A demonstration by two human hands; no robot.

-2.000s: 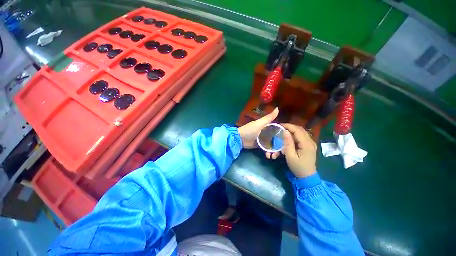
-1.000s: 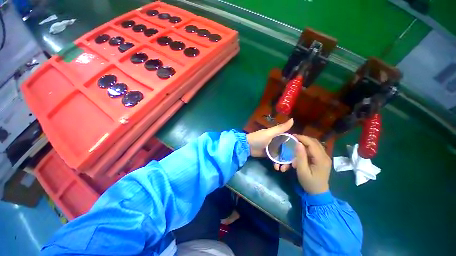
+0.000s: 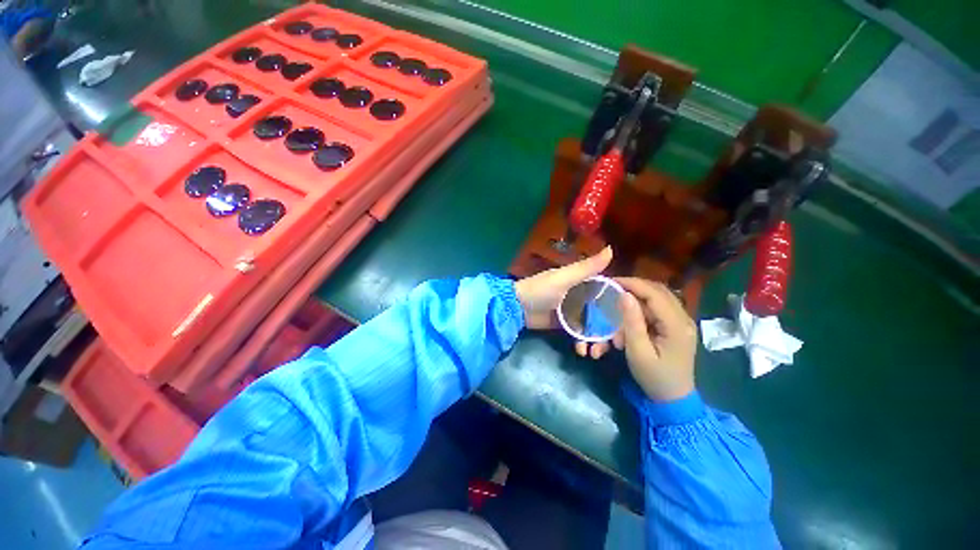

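Note:
A round part (image 3: 590, 309) with a pale rim and a reflective, bluish centre is held between my hands above the bench's front edge. My left hand (image 3: 553, 295) holds it from the left, thumb raised and fingertips showing below the rim. My right hand (image 3: 658, 333) grips its right edge with thumb and fingers. Behind my hands stands the toggle clamp fixture (image 3: 650, 199) on a reddish-brown base, with a left red handle (image 3: 597, 191) and a right red handle (image 3: 770, 269). The part does not touch the fixture.
Stacked orange-red trays (image 3: 129, 252) lie at the left, with glossy dark discs (image 3: 228, 200) in threes in some pockets. A crumpled white tissue (image 3: 765, 341) lies right of the fixture. Another tissue (image 3: 105, 68) lies at the far left. White sheets (image 3: 913, 118) are on the green panel.
Both hands keep hold of the round part with nearly the same grip. The whole view shifted one way and then back, so the trays and fixture moved in the picture together.

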